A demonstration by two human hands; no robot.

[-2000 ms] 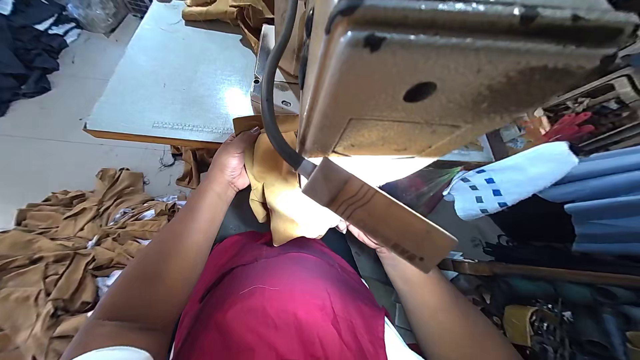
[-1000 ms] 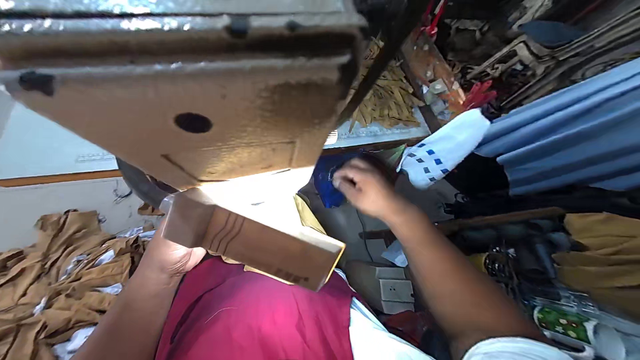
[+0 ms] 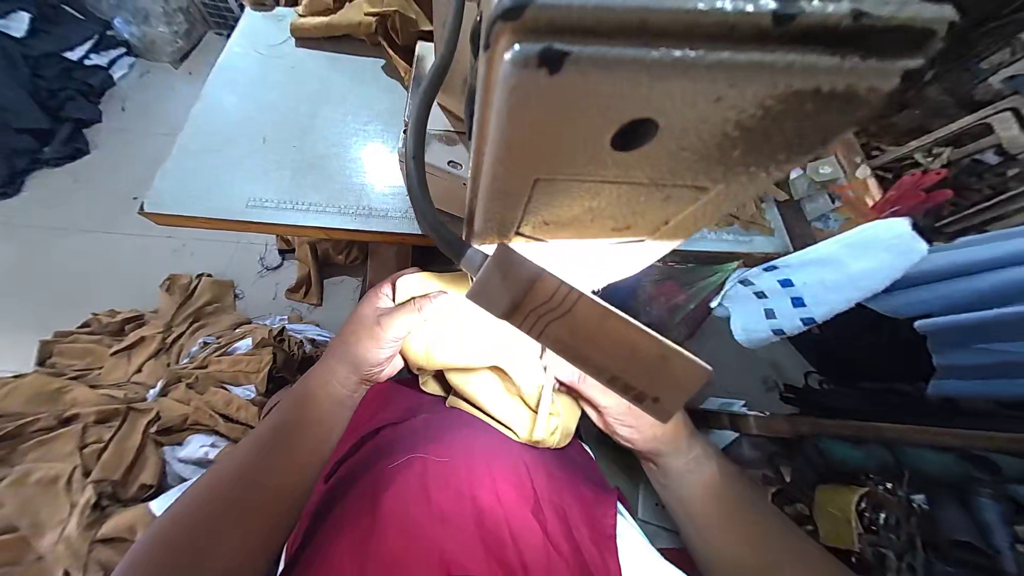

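Observation:
My left hand (image 3: 384, 332) grips the left side of a bunched tan cloth (image 3: 480, 368), thumb on top. My right hand (image 3: 608, 404) holds the cloth's right side, partly hidden behind a brown box-like lamp housing (image 3: 588, 332) on a grey cable (image 3: 420, 136). The cloth lies folded over my lap, brightly lit, above a maroon garment (image 3: 472, 496). Right above it looms the worn, metallic head of a sewing machine (image 3: 592, 120), its needle area out of sight.
A white-topped table (image 3: 280, 136) with a ruler marking stands at upper left. Tan cloth pieces (image 3: 96, 400) lie heaped on the floor at left. A white cloth with blue squares (image 3: 824, 280) and blue fabric (image 3: 968, 320) hang at right, above a wooden bar (image 3: 864, 430).
My right hand, a second ago out at the right by a dark blue item, is back at the tan cloth. The view has swung left.

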